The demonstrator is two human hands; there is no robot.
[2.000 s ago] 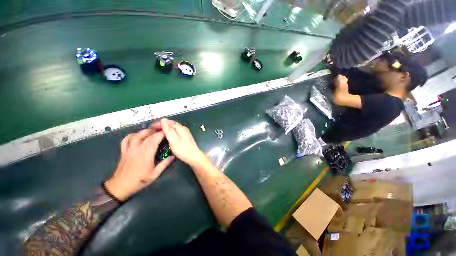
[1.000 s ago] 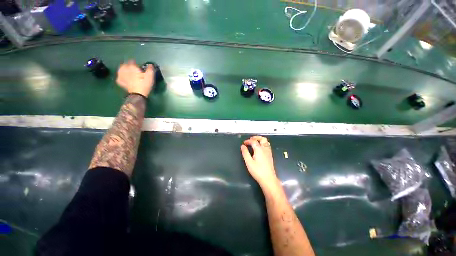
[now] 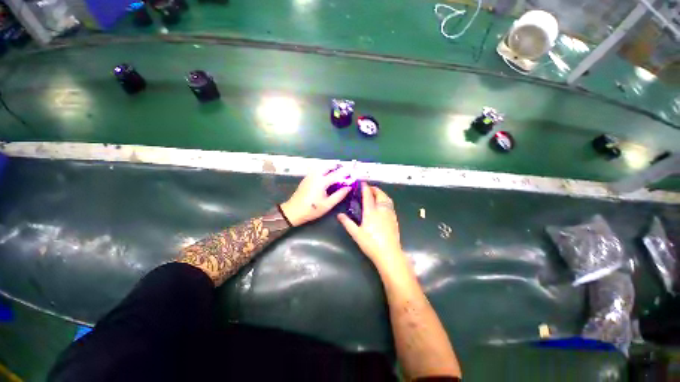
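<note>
My left hand and my right hand hold a dark round unit between them over the bench, close to the white edge rail. Purple light glows at the unit's upper end. My left hand grips it near the glowing end, my right hand from its right side. The fingers hide much of it, so I cannot tell whether its end cap is joined or apart.
On the green belt stand two closed dark units at left. Open units with round caps lie further right. Small silvery bits and bagged parts lie on the bench at right.
My left hand has come back from the belt to meet my right hand at the rail. A purple-lit unit now shows between them. The lit open unit no longer shows on the belt.
</note>
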